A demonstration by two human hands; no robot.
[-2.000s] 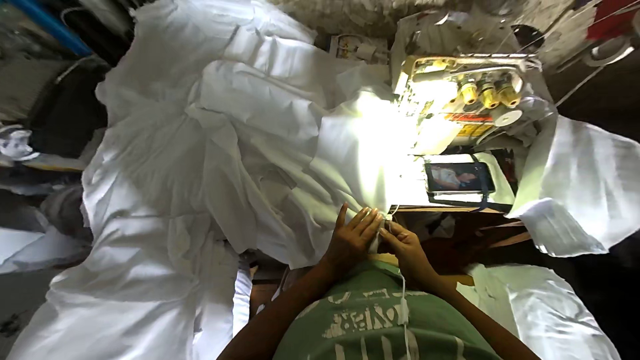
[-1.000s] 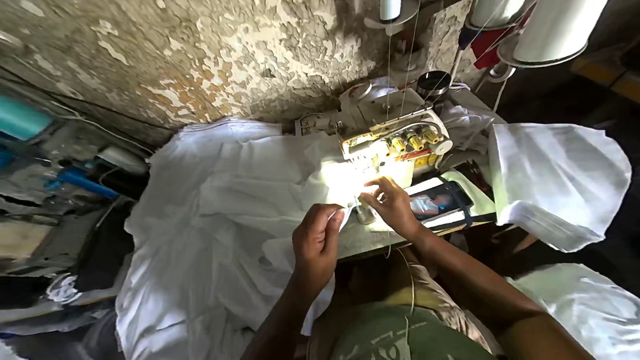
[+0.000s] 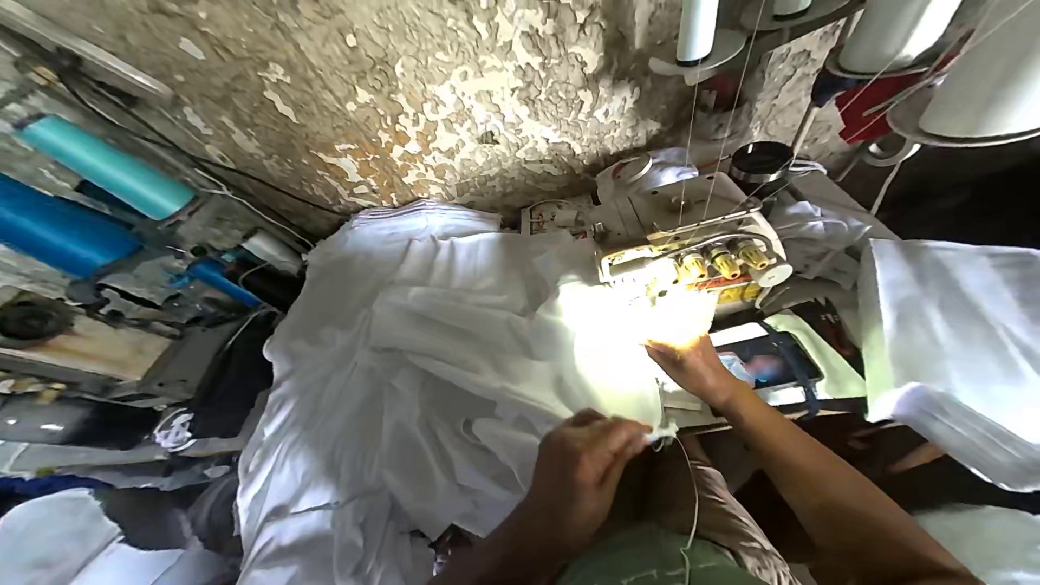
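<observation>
White fabric [image 3: 439,325] lies heaped over the work table, left of an overlock sewing machine [image 3: 691,244] with yellow tension knobs. My left hand [image 3: 585,455] pinches a small white fabric end [image 3: 662,435] at the table's front edge, and a thin white cord [image 3: 695,496] hangs down from it over my lap. My right hand [image 3: 691,366] reaches to the front of the machine, under its bright lamp; glare hides the fingertips and whatever they touch. A smartphone [image 3: 768,357] with a lit screen lies just right of my right wrist.
Large white thread cones [image 3: 987,81] stand on a rack at the upper right. White fabric [image 3: 951,325] hangs at the right. Another machine [image 3: 89,341] and blue and teal rolls [image 3: 110,166] are at the left. A peeling wall [image 3: 455,97] rises behind the table.
My hands, close together two seconds ago, are now apart, the right one at the machine and the left nearer my body. The view has tilted up towards the wall.
</observation>
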